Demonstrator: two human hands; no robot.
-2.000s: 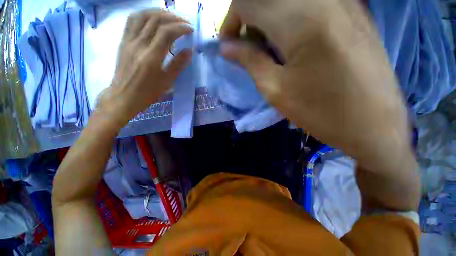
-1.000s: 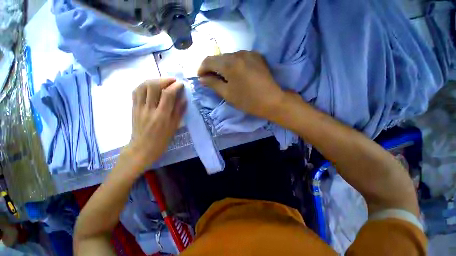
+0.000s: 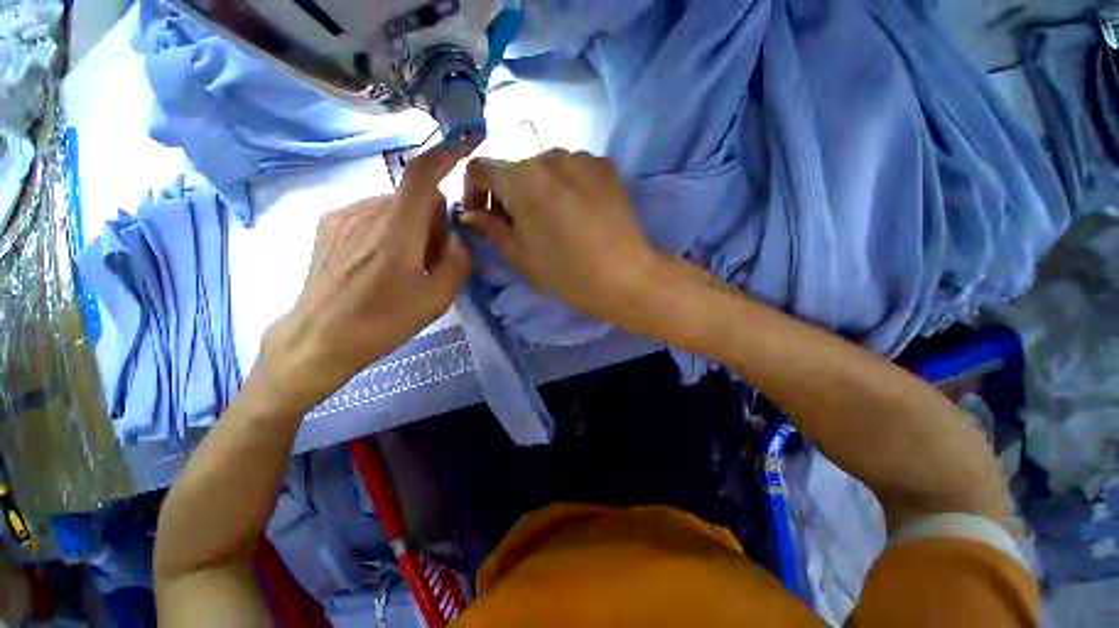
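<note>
The light blue cuff strip (image 3: 497, 374) runs from under my fingertips down over the table's front edge, its lower end hanging free. My left hand (image 3: 380, 252) holds its upper end, index finger raised to the dark lamp by the needle area. My right hand (image 3: 558, 227) pinches cloth beside it, thumb and index finger close to my left fingers. The sleeve panel (image 3: 552, 317) lies bunched under my right hand. The white sewing machine head (image 3: 325, 43) is above. The needle and presser foot are hidden behind my fingers and the lamp.
A stack of cuffs (image 3: 172, 313) lies at the table's left. Crumpled blue cloth (image 3: 246, 117) is behind it. A large heap of blue cloth (image 3: 834, 160) covers the right side. A ruler edge (image 3: 393, 384) runs along the front. Red (image 3: 399, 540) and blue (image 3: 779, 515) frames stand below.
My left index finger has risen toward the lamp, and my left hand has moved in close to my right. The strip's lower end has shifted slightly down.
</note>
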